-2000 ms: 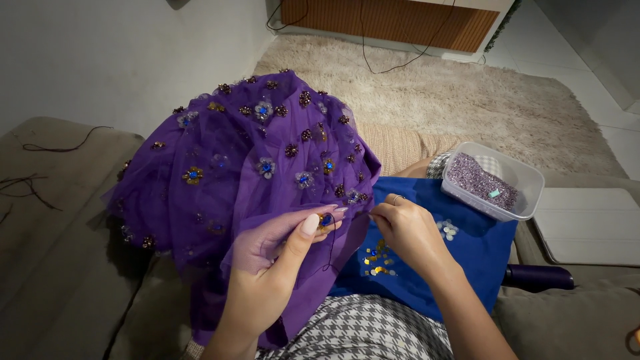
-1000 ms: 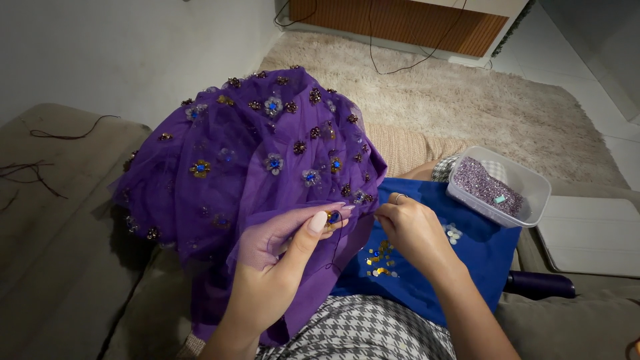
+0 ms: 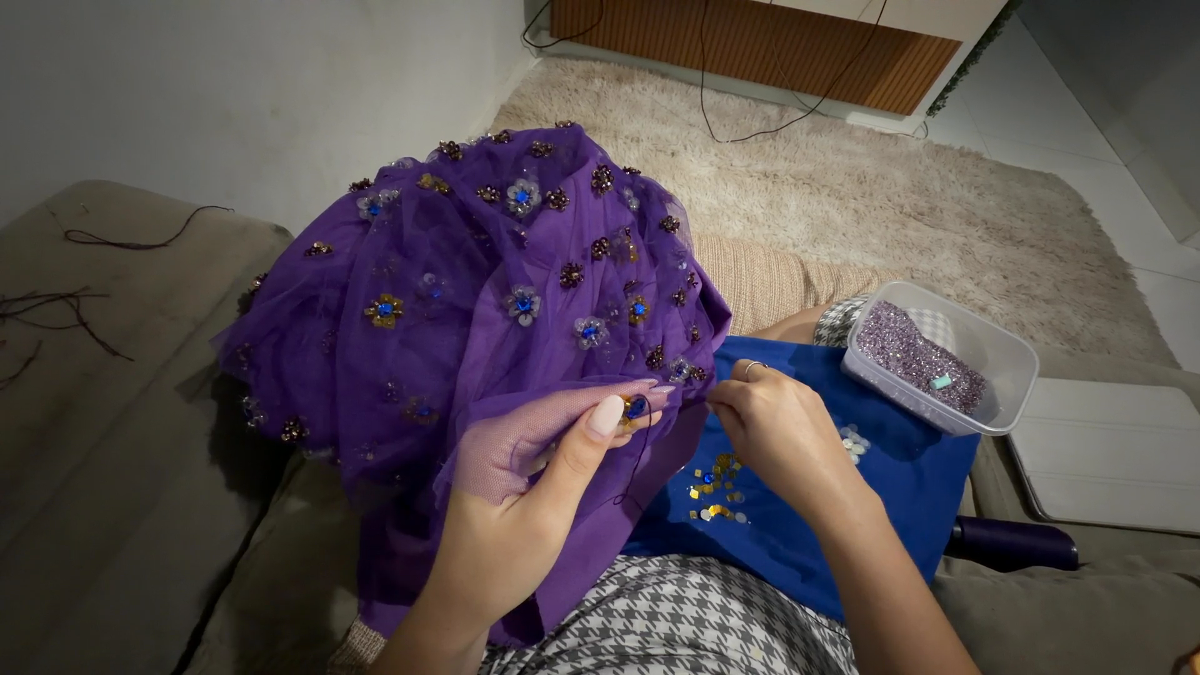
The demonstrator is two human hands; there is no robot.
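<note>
Purple tulle fabric (image 3: 487, 272) with beaded flower appliques lies heaped over the lap. My left hand (image 3: 534, 478) is partly under the tulle, pinching it beside a gold flower with a blue stone (image 3: 635, 408). A dark thread (image 3: 645, 459) loops down from that flower. Just to the right, my right hand (image 3: 787, 431) has thumb and forefinger closed together; whatever is between them is too small to make out. Beneath it a blue cloth (image 3: 778, 553) bears gold and clear sequins (image 3: 717, 513), with whitish sequins (image 3: 853, 444) beside the wrist.
A clear plastic container (image 3: 1017, 375) of small purplish beads rests at the right on the blue cloth's edge. Beyond it lie a pale flat case (image 3: 1106, 455) and a dark cylindrical object (image 3: 1014, 544). Loose dark threads (image 3: 141, 244) lie on the couch (image 3: 122, 394) at left.
</note>
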